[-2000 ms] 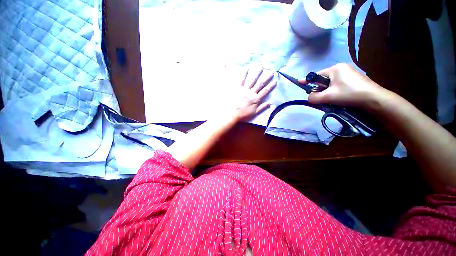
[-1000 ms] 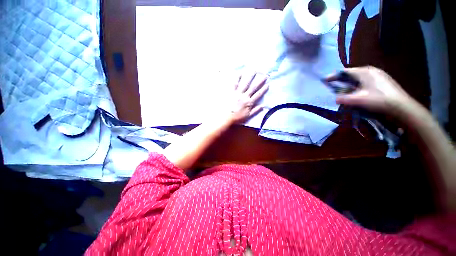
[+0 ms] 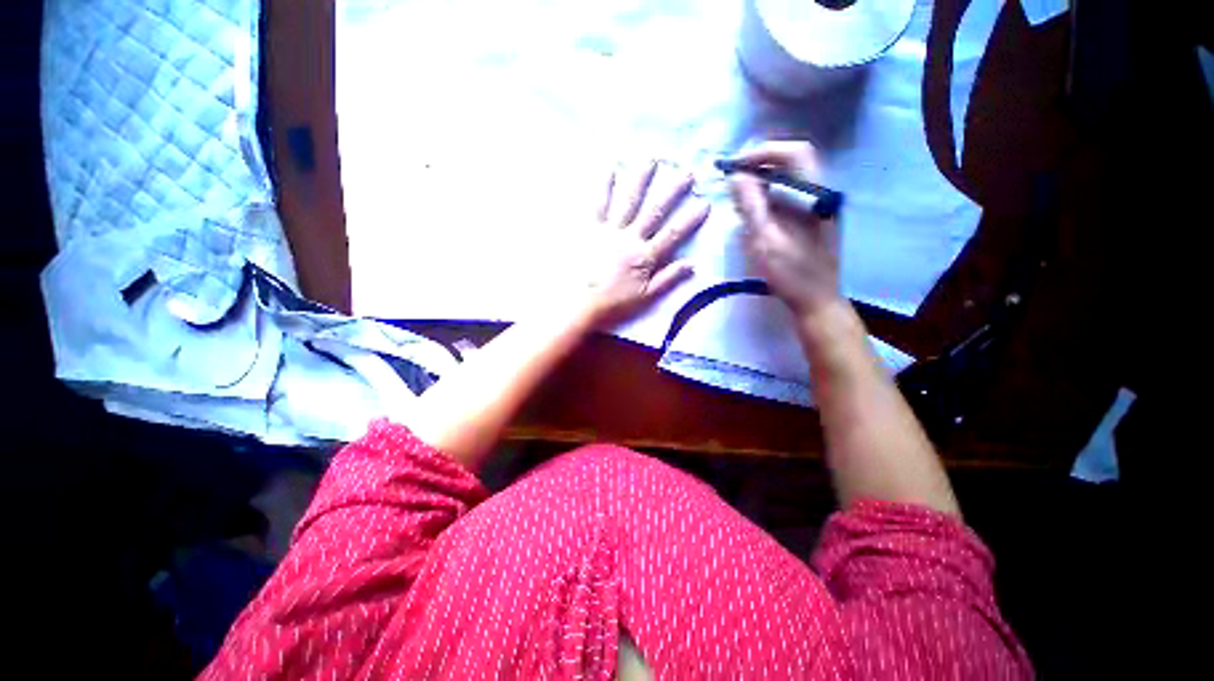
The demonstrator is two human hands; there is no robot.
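Observation:
A large sheet of plain white fabric (image 3: 479, 160) lies on the brown table, glaring white in the middle. My left hand (image 3: 642, 250) lies flat on it with the fingers spread, holding nothing. My right hand (image 3: 788, 240) grips a dark marker pen (image 3: 815, 197) like a pencil, its tip at the fabric just right of my left fingertips. A curved cut piece (image 3: 726, 349) with a dark curved gap above it lies at the near edge, partly hidden by my right forearm. The shears (image 3: 965, 359) lie dark and unclear on the table at the right.
A thick white roll (image 3: 832, 33) stands on the fabric at the far right. Quilted fabric (image 3: 153, 120) and layered pale pieces (image 3: 133, 326) cover the left side. A curved offcut (image 3: 969, 80) lies far right, and a small scrap (image 3: 1102, 439) is by the near right edge.
My right hand has let go of the shears, now at the right, and moved left with the marker pen onto the fabric. My left hand stays flat on the fabric.

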